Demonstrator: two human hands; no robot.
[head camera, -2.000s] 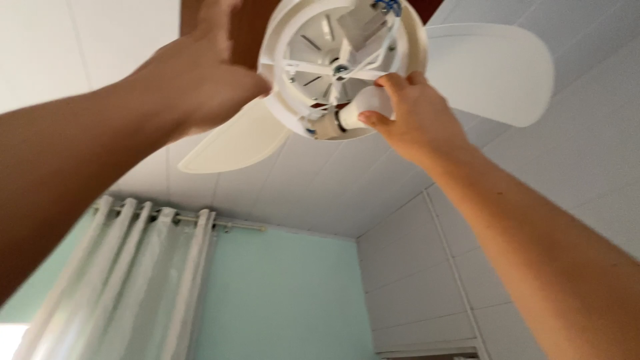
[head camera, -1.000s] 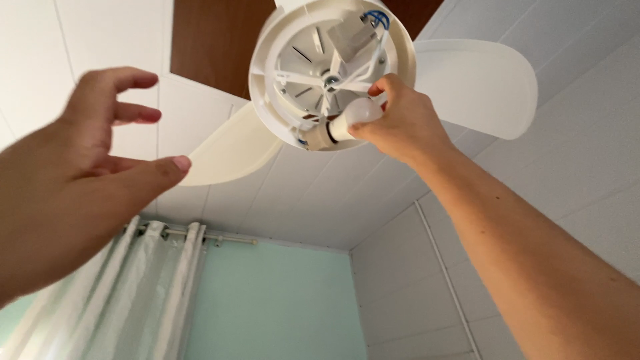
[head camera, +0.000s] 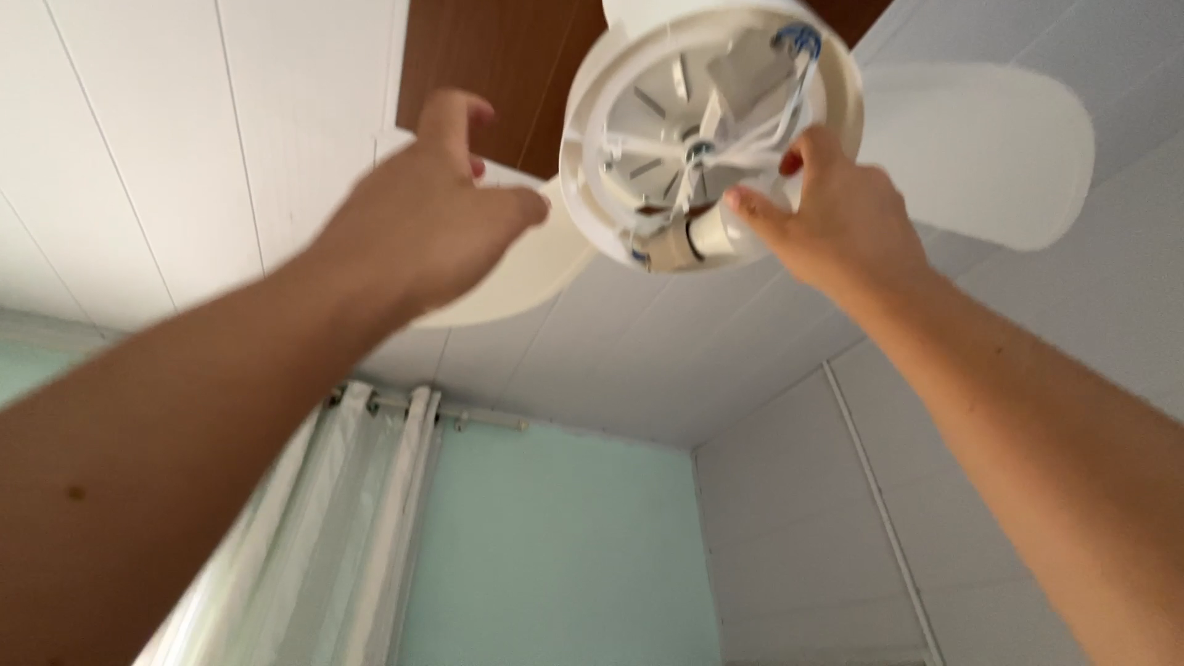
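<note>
Overhead, the open round housing of a white ceiling fan (head camera: 592, 185) shows its inner ribs, white and blue wires (head camera: 797, 42) and a lamp socket (head camera: 671, 248). A white light bulb (head camera: 726, 231) sits in that socket at the lower edge. My right hand (head camera: 837, 208) has thumb and fingers around the bulb's outer end, partly hiding it. My left hand (head camera: 425, 208) is left of the housing, fingers apart and holding nothing, in front of a fan blade (head camera: 527, 277). Another blade (head camera: 990, 157) extends to the right.
A brown wooden panel (head camera: 499, 74) is on the white slatted ceiling (head camera: 157, 120) above the fan. Below left, a pale curtain (head camera: 342, 518) hangs from a rod (head camera: 490, 419) by a light green wall (head camera: 564, 546). A thin conduit (head camera: 879, 509) runs down the right wall.
My left hand has moved from the lower left toward the fan housing since one second ago; it was also near the housing two seconds ago. My right hand stays at the bulb.
</note>
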